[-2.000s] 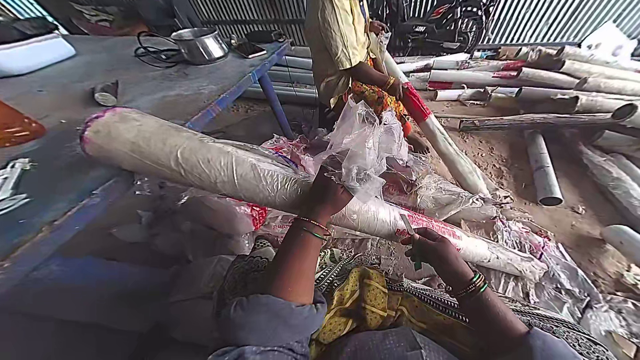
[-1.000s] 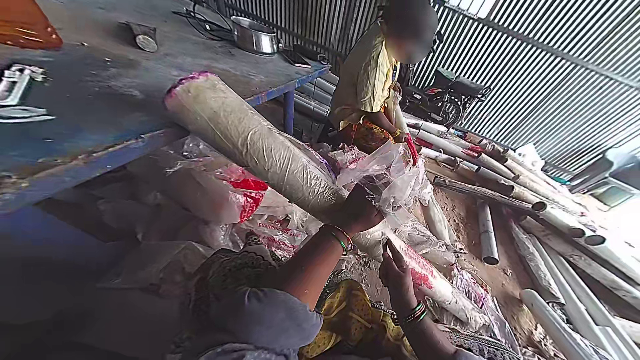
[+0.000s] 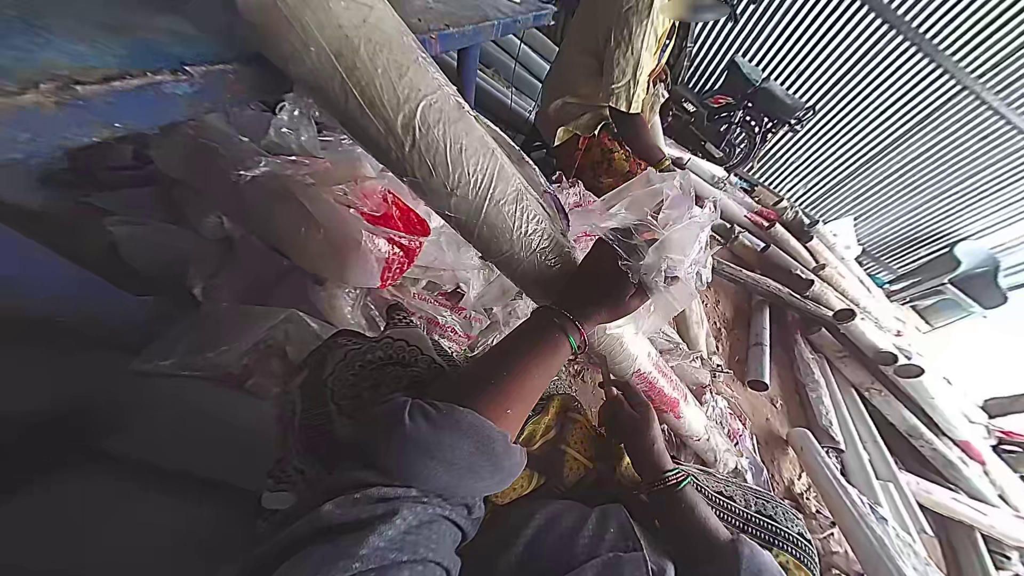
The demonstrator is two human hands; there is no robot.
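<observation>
A long roll wrapped in plastic film (image 3: 448, 152) slants across my lap from upper left to lower right, with red print on its lower part. My left hand (image 3: 604, 284) lies over its middle, shut on crumpled clear plastic film (image 3: 672, 232) that bunches up beyond the fingers. Close to the roll's near side is my right hand (image 3: 636, 420), fingers closed around a small thin tool (image 3: 606, 372), whose kind I cannot make out.
Loose plastic wrapping with red print (image 3: 392, 236) is heaped at the left, below a blue table (image 3: 488, 28). Another person (image 3: 608, 80) sits beyond the roll. Many pipes or wrapped rolls (image 3: 848, 496) lie on the ground at right; a motorcycle (image 3: 740, 112) stands behind by the corrugated wall.
The view has swung down and to the right. My right hand has come nearer to my left along the roll. The left still grips the bunched film.
</observation>
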